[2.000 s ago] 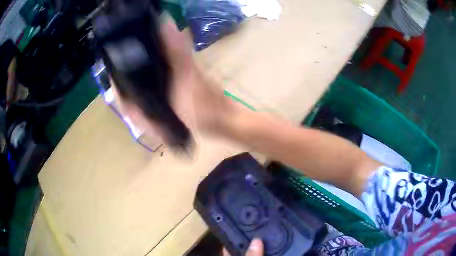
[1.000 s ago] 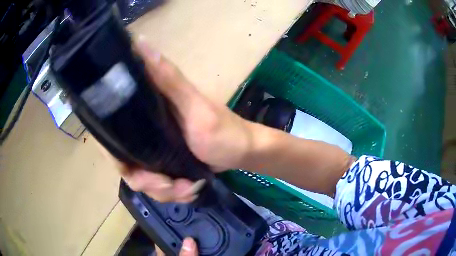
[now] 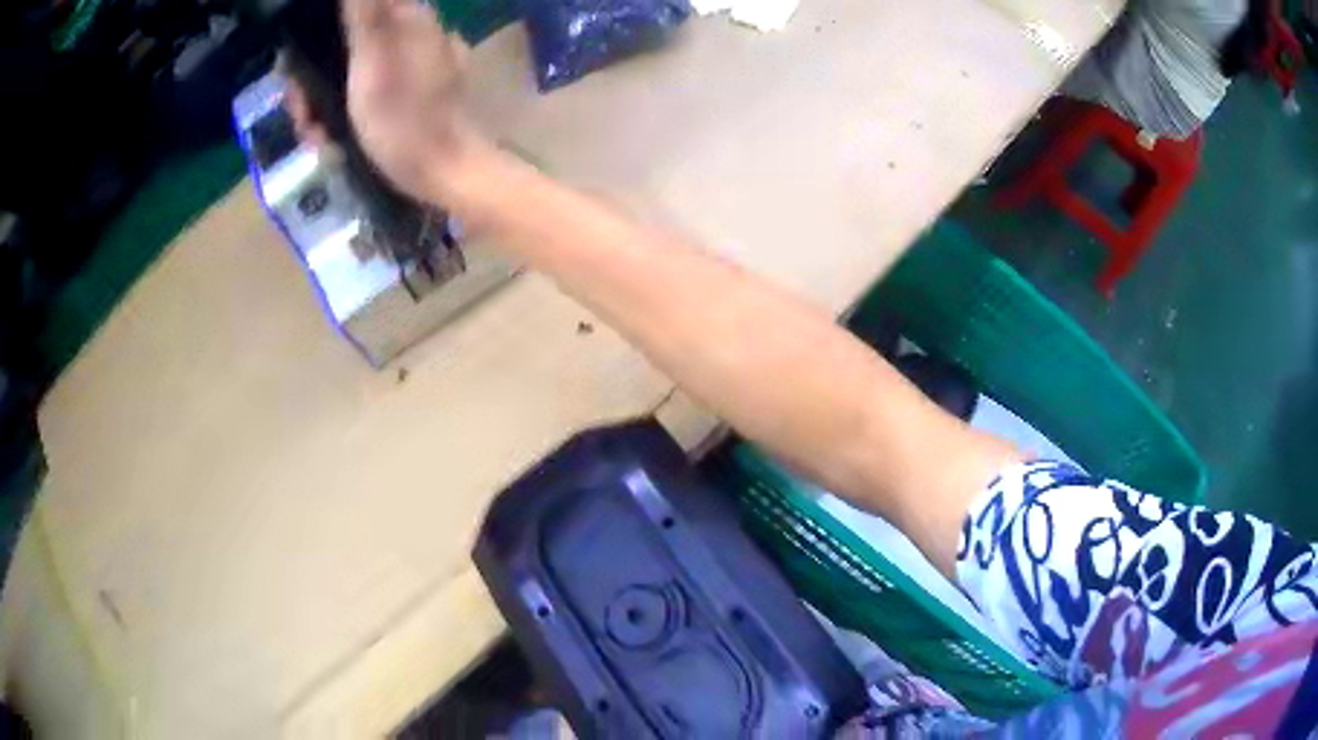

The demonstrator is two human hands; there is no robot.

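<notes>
The black speaker housing (image 3: pixel 651 600) lies tilted at the bench's near edge, its face with oval loop, small circle and screw holes towards me. My right hand (image 3: pixel 398 109) is at the upper left, slightly blurred, closed around the dark electric screwdriver (image 3: pixel 321 58). The screwdriver's lower end is at the front of the silver-white screw feeder (image 3: pixel 325 217); its tip cannot be made out. The hand and tool hide part of the feeder. My left hand is not in view.
The cardboard-covered bench (image 3: pixel 260 477) carries a dark plastic bag (image 3: pixel 600 32) and white scraps (image 3: pixel 752 12) at the far side. A green crate (image 3: pixel 1041 340) with a white sheet and a black part stands at the right. A red stool (image 3: pixel 1113 181) is beyond.
My right hand and the screwdriver have moved from over the housing up and away to the feeder. The housing is uncovered. The left fingertip seen on its lower edge is out of view.
</notes>
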